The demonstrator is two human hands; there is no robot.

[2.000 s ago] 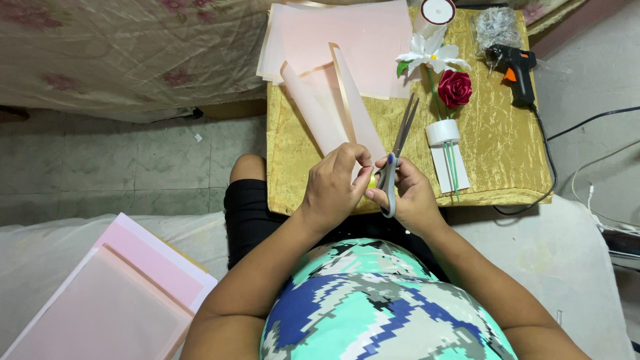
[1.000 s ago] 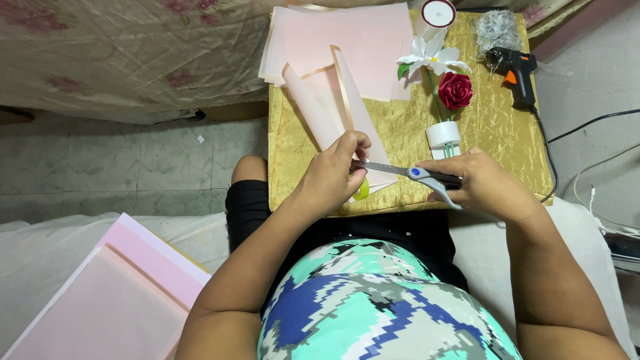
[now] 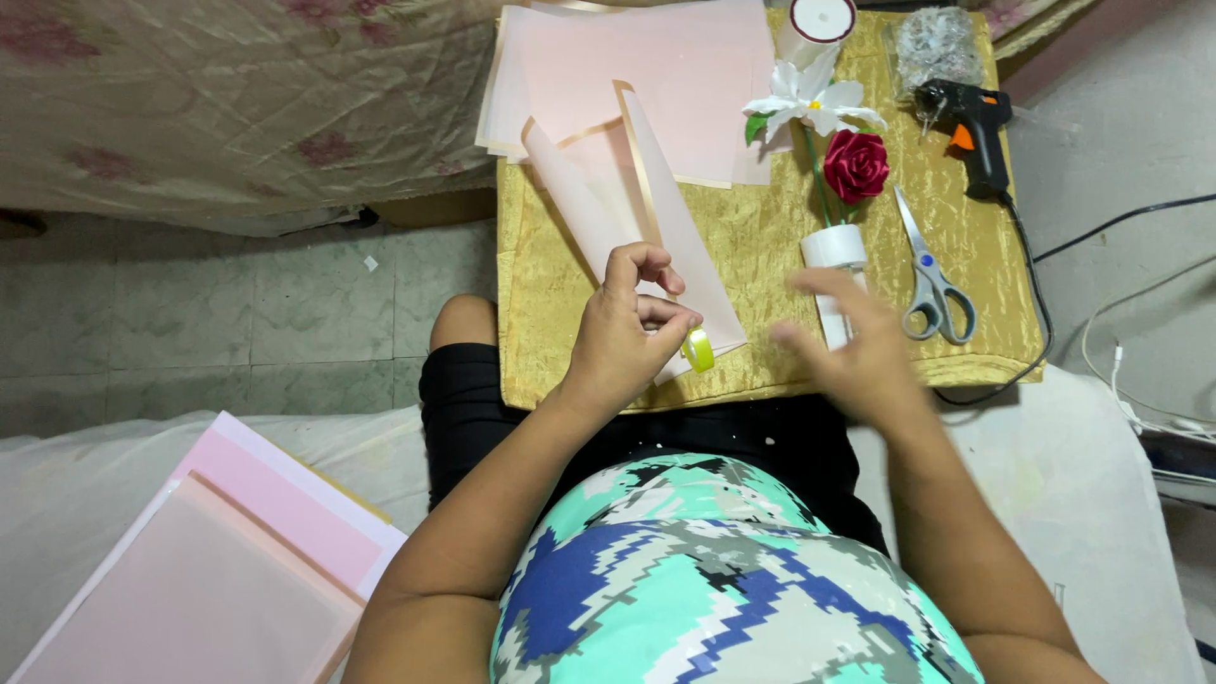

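My left hand (image 3: 632, 332) is raised over the table's front edge, thumb and forefinger pinched at a small roll of yellow-green tape (image 3: 699, 350). Behind it lies a pale pink wrapping sheet with gold edging (image 3: 679, 209), folded into a cone. My right hand (image 3: 850, 347), blurred and with fingers apart, holds nothing. It hovers near a white tape roll (image 3: 834, 247) and a white strip. To its right the scissors (image 3: 936, 285) rest on the gold cloth. A dark red ribbon rose (image 3: 857, 165) and a white artificial flower (image 3: 812, 100) lie behind the white roll.
Flat pale pink sheets (image 3: 627, 57) cover the table's back left. A white ribbon spool (image 3: 822, 19), a clear plastic bag (image 3: 936, 47) and a black-and-orange glue gun (image 3: 974, 133) with its cable are at the back right. More pink sheets (image 3: 247, 560) lie at my lower left.
The scissors, in my right hand a second ago, now lie on the table at the right. My right hand is apart from them. My left hand remains near the cone with the yellow-green tape.
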